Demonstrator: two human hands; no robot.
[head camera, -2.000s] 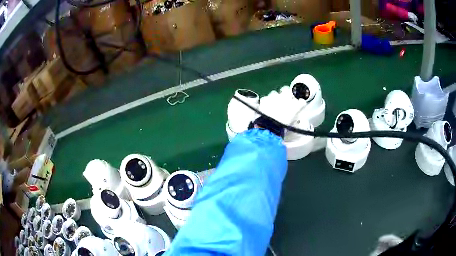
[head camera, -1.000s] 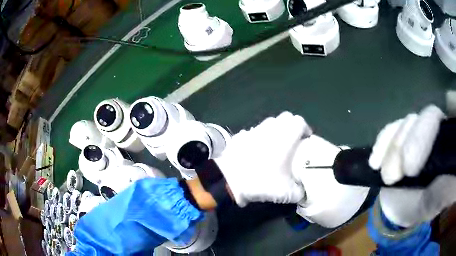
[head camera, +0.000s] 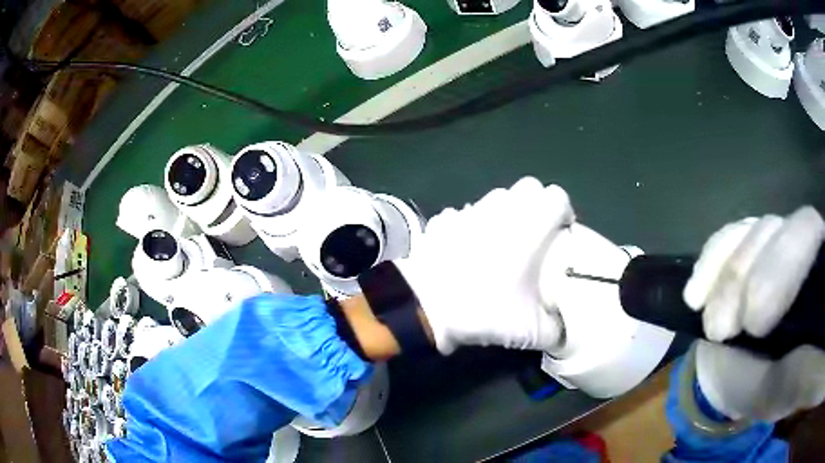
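A white turret dome camera (head camera: 602, 339) lies tilted on the dark green mat near the bench's front edge. My left hand (head camera: 497, 267), in a white glove, grips its ball head from the left. My right hand (head camera: 755, 289), also gloved, holds the black electric screwdriver (head camera: 656, 288). The driver points left and its thin steel bit touches the camera's white housing at a small hole. The camera's lens face is hidden.
Several white dome cameras (head camera: 262, 176) stand left of my left hand. More stand along the back, one on the brighter green strip (head camera: 380, 41). A black cable (head camera: 362, 128) crosses above the bench. Small round white parts (head camera: 90, 362) are grouped at far left.
My left hand has come back from the rear cameras to grip one near the front edge. My right hand has come into view with the screwdriver, and its bit has stayed at the housing since one second ago.
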